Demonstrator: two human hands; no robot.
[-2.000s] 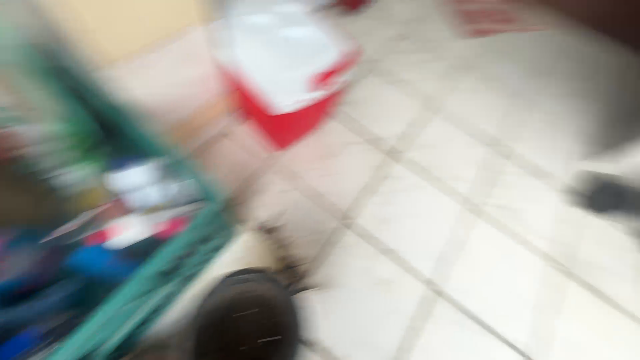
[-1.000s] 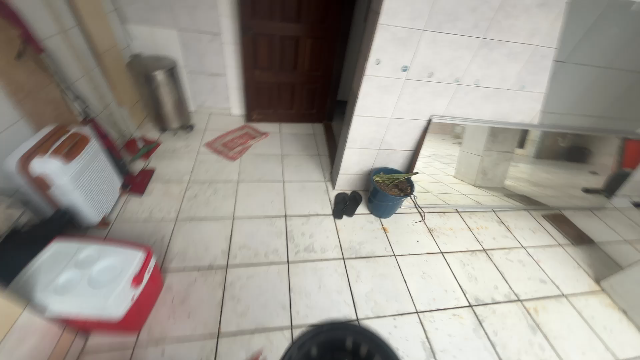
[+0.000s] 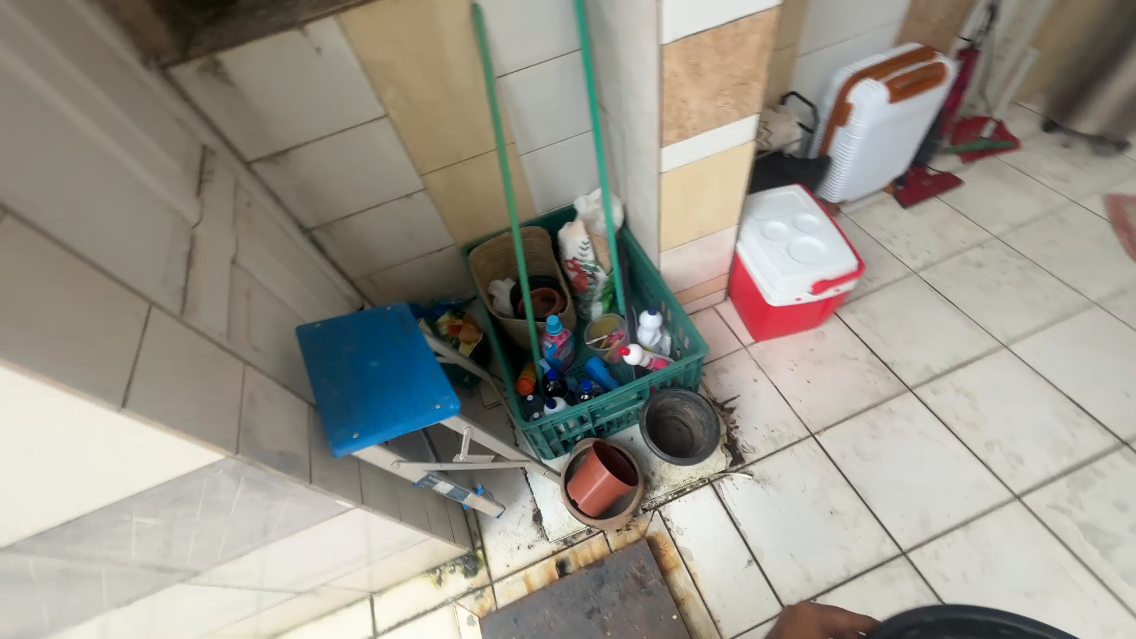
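Note:
At the bottom edge, part of my left hand (image 3: pixel 821 621) shows at the left side of a black round plastic container (image 3: pixel 967 623), its fingers against the rim; most of both is cut off. My right hand is out of view. Ahead on the floor stands a green plastic crate (image 3: pixel 679 355) with bottles, a woven basket (image 3: pixel 510 253) and two green poles (image 3: pixel 504 160). In front of the crate are an empty black plant pot (image 3: pixel 680 427) and a round pot (image 3: pixel 572 479) with a terracotta-coloured pot (image 3: pixel 603 477) tilted inside it.
A folding step stool with a blue top (image 3: pixel 377 377) stands left of the crate. Right of the tiled pillar (image 3: pixel 701 177) sits a red and white cooler (image 3: pixel 790 275); a white plastic case (image 3: pixel 887 124) and a red dustpan (image 3: pixel 985 138) are behind. A rusty metal plate (image 3: pixel 586 599) lies in the floor.
The view has swung left, from the doorway and the blue pot to the crate corner. The black container remains at the bottom edge of the view.

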